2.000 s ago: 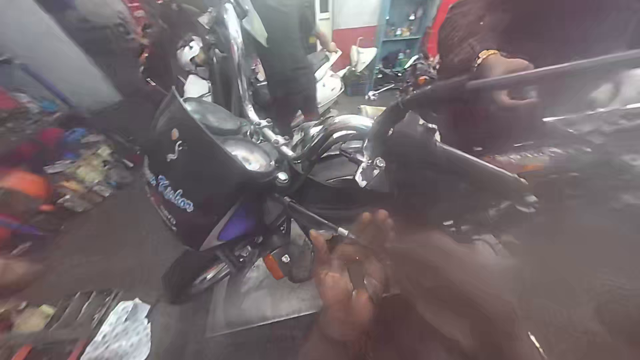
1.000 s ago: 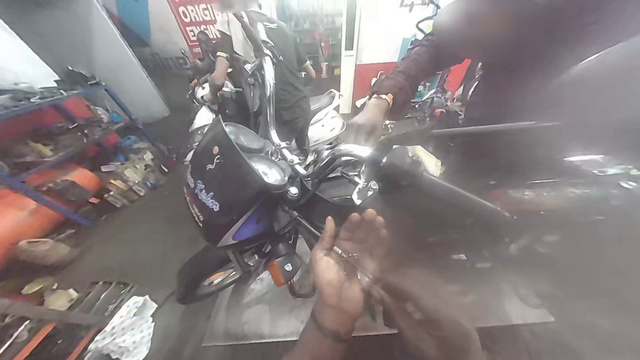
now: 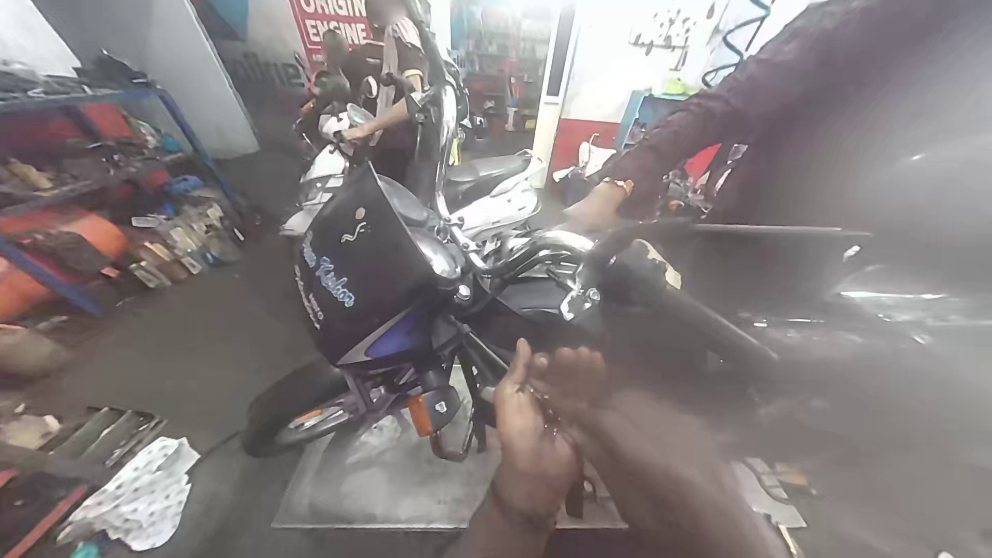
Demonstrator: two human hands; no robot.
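Note:
My left hand [image 3: 531, 434] is held palm up beside the motorcycle, its fingers partly curled. Small shiny bits, too small to name, lie on its palm. Over that palm rests my right hand [image 3: 573, 387], blurred, its fingers bent; whether it holds anything is unclear. Just beyond both hands stands the motorcycle, with a black front cowl [image 3: 364, 271] that bears writing, chrome handlebars [image 3: 542, 248], an orange turn signal [image 3: 420, 415] and a front wheel [image 3: 298, 411]. A co-worker's hand [image 3: 601, 203] is near the handlebar on the far side.
A metal plate [image 3: 372, 496] lies under the motorcycle. Left are a blue-framed shelf [image 3: 167, 116] with parts, an orange cylinder [image 3: 70, 240] and a spotted cloth [image 3: 139, 496]. Behind, a person [image 3: 387, 85] stands by a white scooter [image 3: 504, 194]. A dark blurred shape fills the right side.
My right hand has come up over my left palm, which was more exposed one second ago. The co-worker's hand remains near the handlebar.

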